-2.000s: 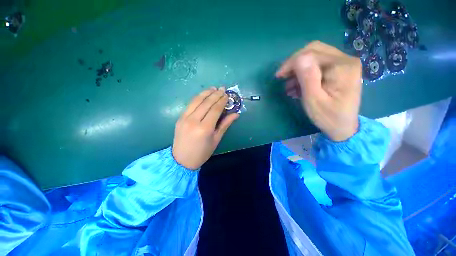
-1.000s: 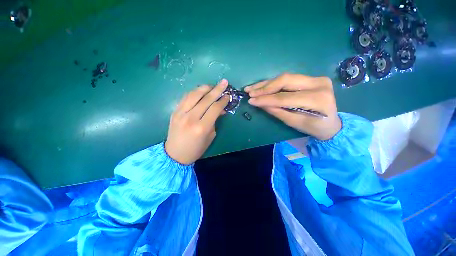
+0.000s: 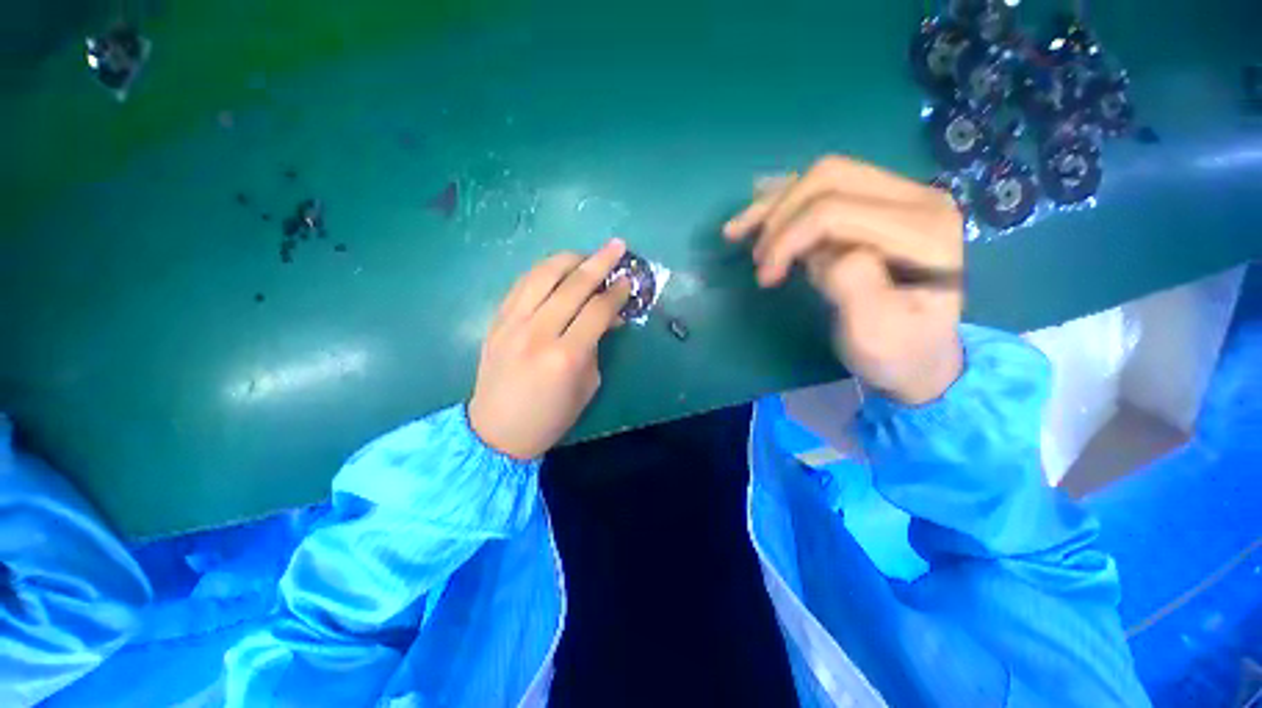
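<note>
My left hand [image 3: 544, 353] holds a dark round unit [image 3: 637, 288] with a pale ring, its fingertips on the unit's left side. Shiny clear film edges stick out around the unit. A small dark piece [image 3: 677, 328] lies just to its lower right. My right hand [image 3: 879, 270] is raised to the right of the unit, apart from it and blurred. A slim dark tool [image 3: 925, 275], likely tweezers, lies across its palm under curled fingers. A pale blurred spot shows at its fingertips; I cannot tell what it is.
A pile of dark units [image 3: 1008, 191] is at the right on the green surface [image 3: 457, 374]. Small dark crumbs [image 3: 305, 221], faint clear rings [image 3: 501, 208] and a dark reddish scrap [image 3: 446, 198] lie left and ahead. Another unit [image 3: 116, 58] is far left. A white box [image 3: 1142, 401] is below right.
My right hand has lifted and moved right, away from the unit it was touching one second ago. My left hand stays on the unit. The small dark piece remains beside the unit.
</note>
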